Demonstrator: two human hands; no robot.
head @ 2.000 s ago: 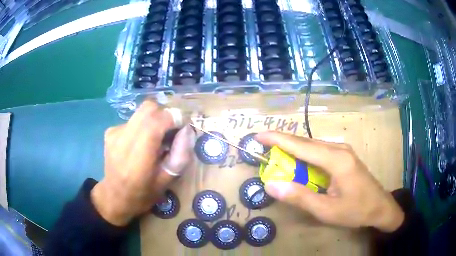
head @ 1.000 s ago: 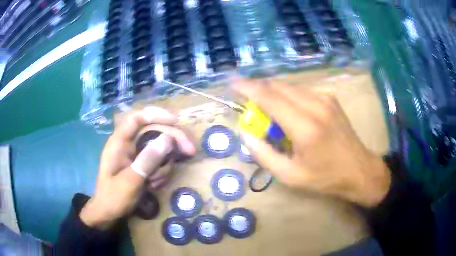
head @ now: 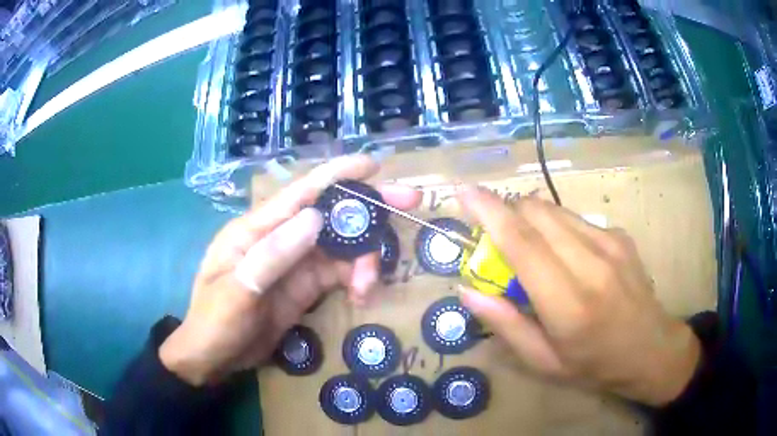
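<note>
My left hand [head: 281, 255], with white bands on its fingers, holds a round black part [head: 348, 218] by its edge. Its silvery centre and ring of pale dots face up. My right hand [head: 571, 298] holds the yellow grip of a thin-shafted tool [head: 489, 266]. The tool's bright shaft points left and its tip lies at the upper rim of the held part. Other round black parts [head: 371, 350] lie below on the brown cardboard sheet [head: 545, 387], several in a loose group. One more is partly hidden behind the held part.
A clear blister tray [head: 341, 153] with rows of black parts [head: 388, 77] stands beyond the cardboard. A black cord [head: 539, 136] hangs from it onto the cardboard. A white label [head: 594, 220] lies at right. More clear plastic trays [head: 85, 51] are at upper left.
The view has shifted. My left hand has opened out from a curled grip and shows the part's face. The tool tip, formerly clear of the part, now lies at its rim.
</note>
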